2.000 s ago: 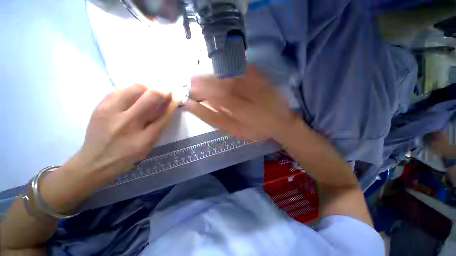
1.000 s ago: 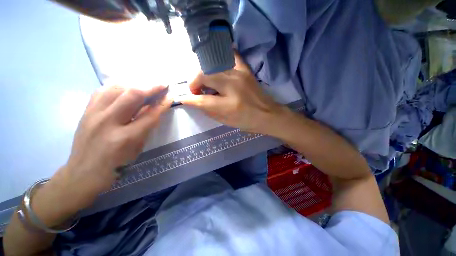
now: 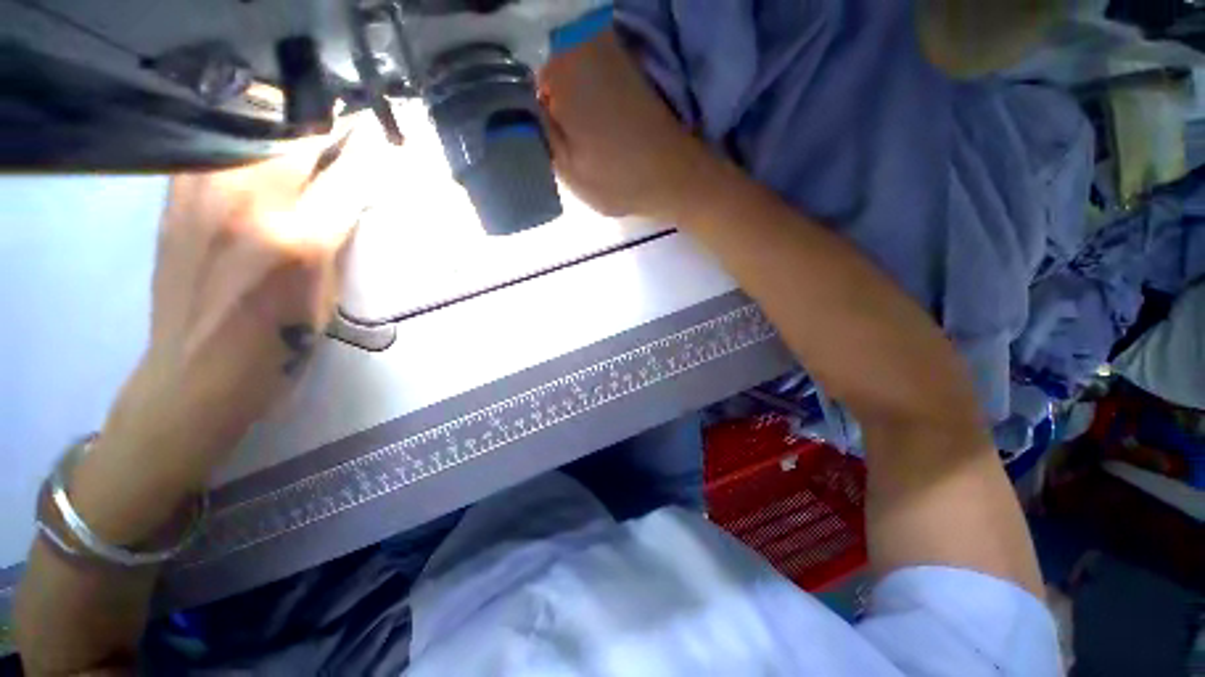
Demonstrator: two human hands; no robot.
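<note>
My left hand (image 3: 251, 265) is near the needle area at the upper left, its fingers in the lamp's white glare. The glare hides whether it holds a piece. My right hand (image 3: 621, 132) is just right of the dark grey ribbed cylinder (image 3: 513, 185), with its fingertips hidden behind the cylinder and machine head. The dark machine head (image 3: 119, 99) crosses the upper left. The presser foot and needle parts (image 3: 383, 113) stand in the glare between the hands. No small cloth piece can be made out there.
Blue-grey cloth (image 3: 846, 132) is heaped right of the machine head. A ruler strip (image 3: 529, 417) runs along the table's front edge. A red perforated basket (image 3: 780, 496) is below the edge, right of my lap. More cloth (image 3: 1123, 291) lies at the far right.
Both hands have moved up and away from the front, toward the needle. They were close together before the cylinder and are now on either side of it. The bed cover's seam line is uncovered.
</note>
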